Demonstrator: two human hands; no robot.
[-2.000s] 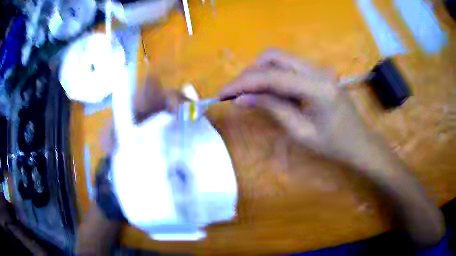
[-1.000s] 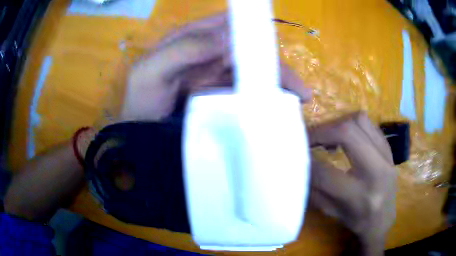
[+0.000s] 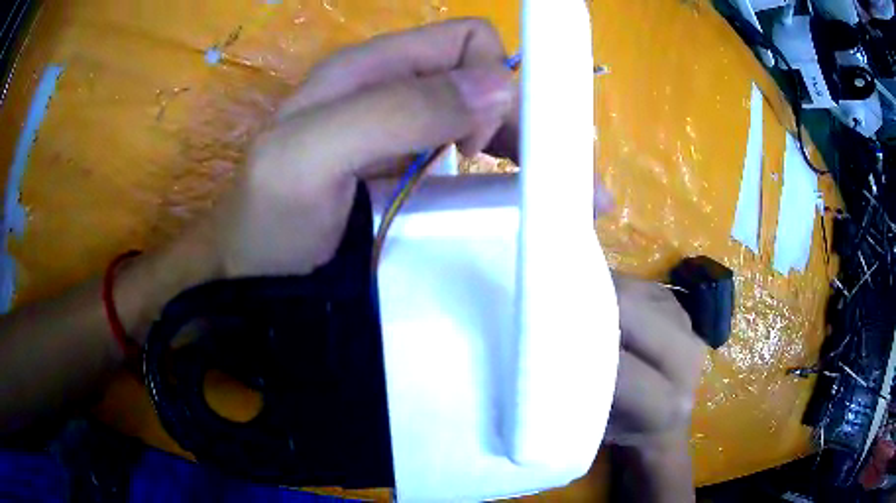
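The white camera body housing (image 3: 452,363) stands in the centre, with a white antenna (image 3: 555,128) running up across it to the top edge. A black part (image 3: 314,393) with a round hole joins its left side. My left hand (image 3: 383,128) is over the top of the black part, its fingertips pinching thin blue and brown wires (image 3: 408,187). My right hand (image 3: 653,363) holds the housing's right side, its fingers partly hidden behind it. A small black box-shaped part (image 3: 707,300) lies just right of my right hand.
The bench has orange film (image 3: 668,128). Pale strips (image 3: 752,187) are stuck at the right and another pale strip (image 3: 34,147) at the left. White and black parts (image 3: 830,79) lie at the upper right. A dark bin (image 3: 865,324) with thin wires is at the right edge.
The view has shifted. The housing and black part, earlier seen from another side, are now side-on in the centre. My left hand now pinches the wires near the housing's top.
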